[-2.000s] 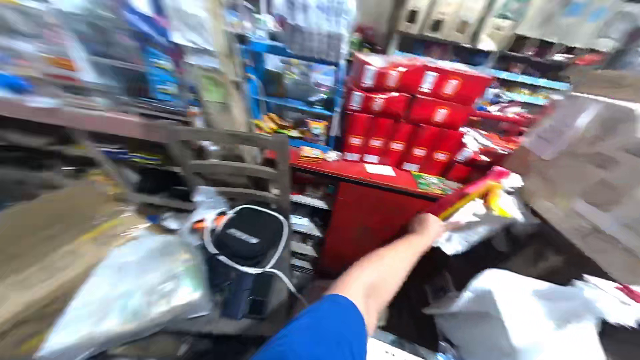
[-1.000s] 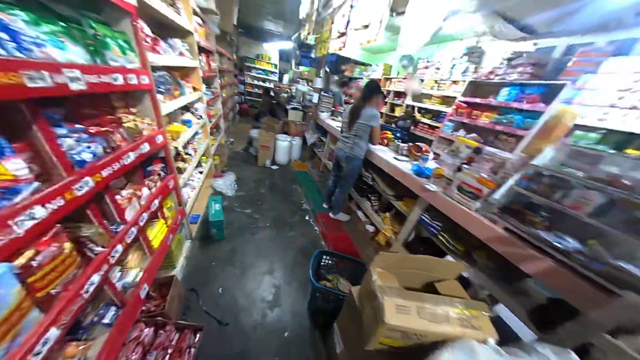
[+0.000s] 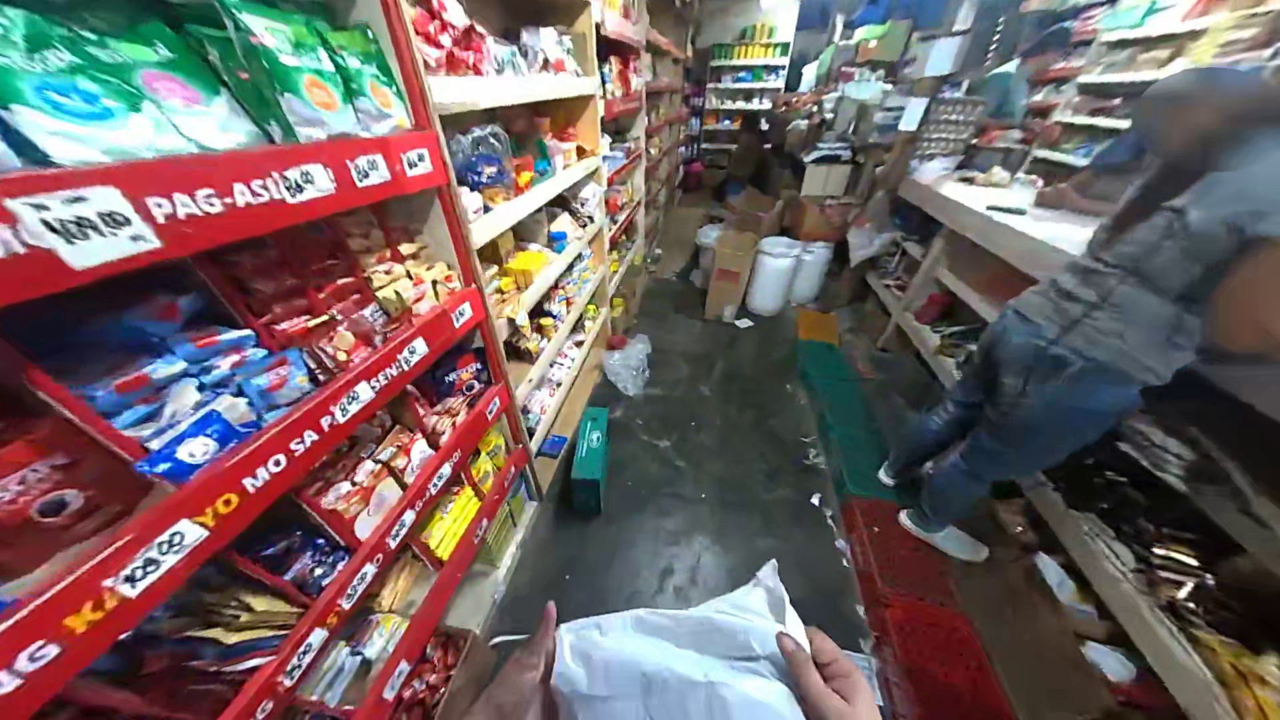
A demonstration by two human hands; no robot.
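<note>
A crumpled white plastic bag [image 3: 680, 655] lies between my two hands at the bottom centre of the head view. My right hand [image 3: 825, 675] pinches its right edge between thumb and fingers. My left hand [image 3: 520, 670] is against the bag's left side, thumb pointing up; its fingers are mostly hidden, so its hold is unclear. What the bag contains does not show. To the left, close by, stands a red display rack [image 3: 330, 420] filled with small packets and sachets.
A person [image 3: 1090, 300] leans at the long counter [image 3: 990, 225] on the right. A green box [image 3: 590, 460] and a clear plastic bag [image 3: 628, 365] lie on the aisle floor. Farther off are white drums [image 3: 773, 275] and cardboard boxes [image 3: 730, 275]. Coloured mats [image 3: 840, 420] run beside the counter.
The view has swung from red boxes and a chair to the aisle and moved along it. Both hands now show at the white bag; two seconds ago one outstretched arm was at a colourful packet.
</note>
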